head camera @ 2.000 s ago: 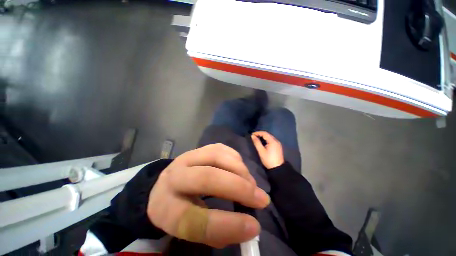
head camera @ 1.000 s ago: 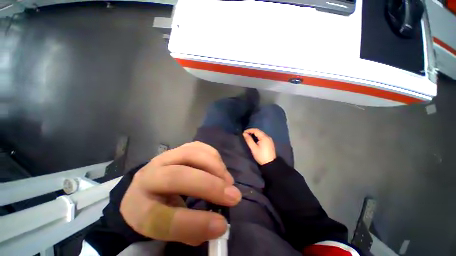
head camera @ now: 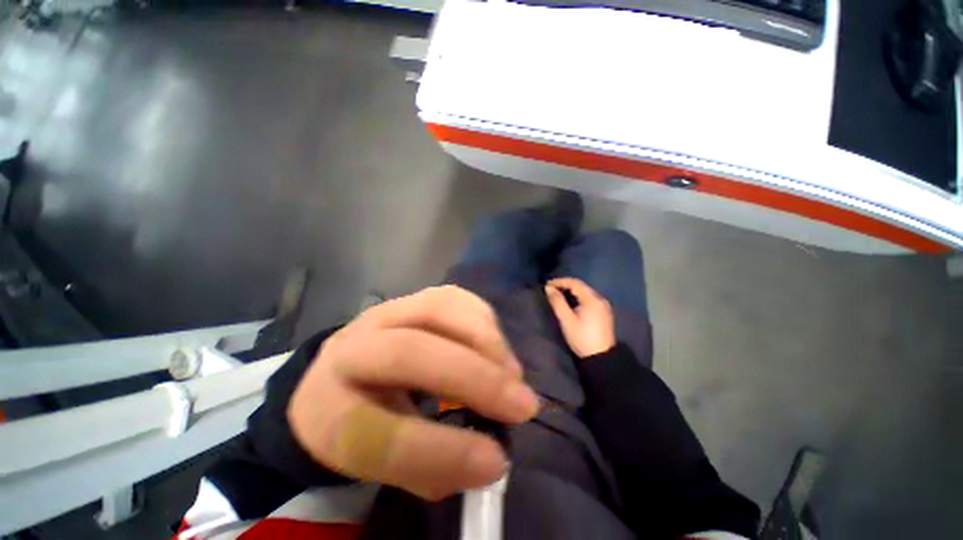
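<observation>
My left hand (head camera: 407, 390) is raised close to the camera at lower centre, with a tan plaster round its thumb. Thumb and fingers hold a small stick-shaped item (head camera: 484, 510). Its white end points down and is cut off by the bottom edge; its dark part is mostly hidden between the fingers. My right hand (head camera: 584, 320) lies on my lap, its fingers curled, thumb and forefinger bent toward each other. No item can be made out in it.
A white console shelf (head camera: 623, 95) with an orange stripe and round lock stands ahead. It bears a keyboard (head camera: 739, 15), and a black mouse (head camera: 923, 58) on a dark pad (head camera: 861, 127). White metal rails (head camera: 95, 438) run at lower left. Grey floor surrounds my legs.
The view has shifted, so the console sits further right than one second ago. My left hand still holds the item; a small orange patch now shows behind its fingers. My right hand stays on my lap.
</observation>
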